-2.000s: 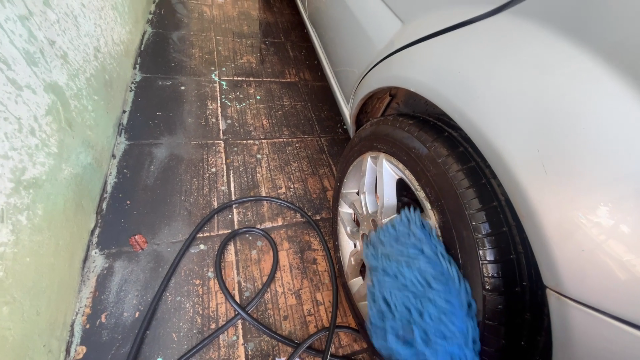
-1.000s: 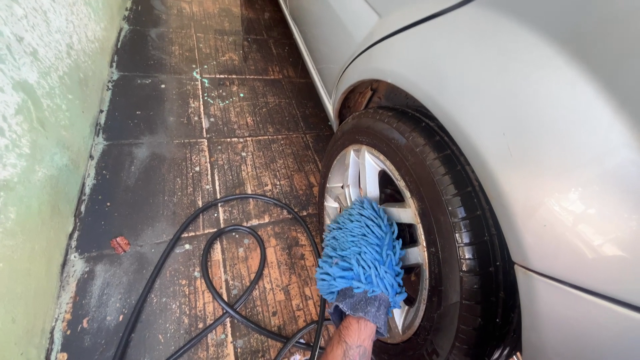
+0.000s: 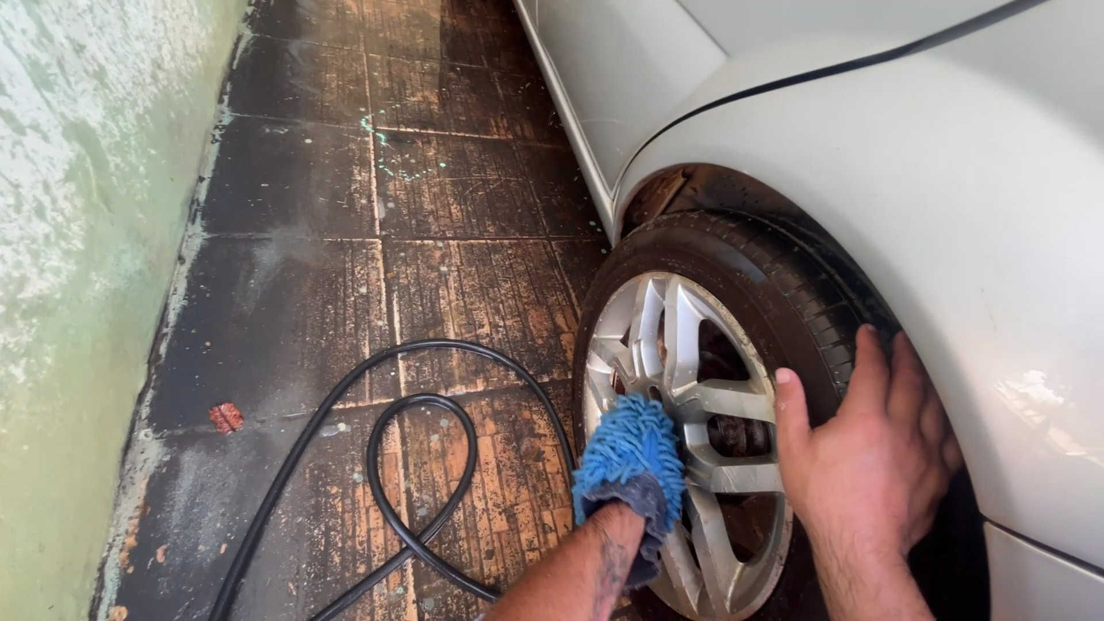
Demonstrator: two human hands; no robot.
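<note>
A blue microfibre wash mitt [image 3: 634,444] with a dark grey cuff covers my left hand [image 3: 630,483], so its fingers are hidden. The mitt rests against the lower left spokes of a silver alloy wheel [image 3: 724,401], near its hub. My bare right hand [image 3: 862,440] lies with spread fingers on the tread of the black tire [image 3: 742,259], at the right side of the wheel, and holds nothing. Dark dirt shows between the spokes and along the rim.
The light-coloured car body [image 3: 914,155] curves over the wheel. A black hose [image 3: 293,457] lies looped on the worn tiled floor [image 3: 474,293], left of the wheel. A small reddish leaf-like scrap [image 3: 226,418] lies near the green and white wall [image 3: 103,216].
My right hand has come into view and now lies on the tire. The mitt, over the wheel's face in both earlier frames, remains there, now nearer the hub's left side.
</note>
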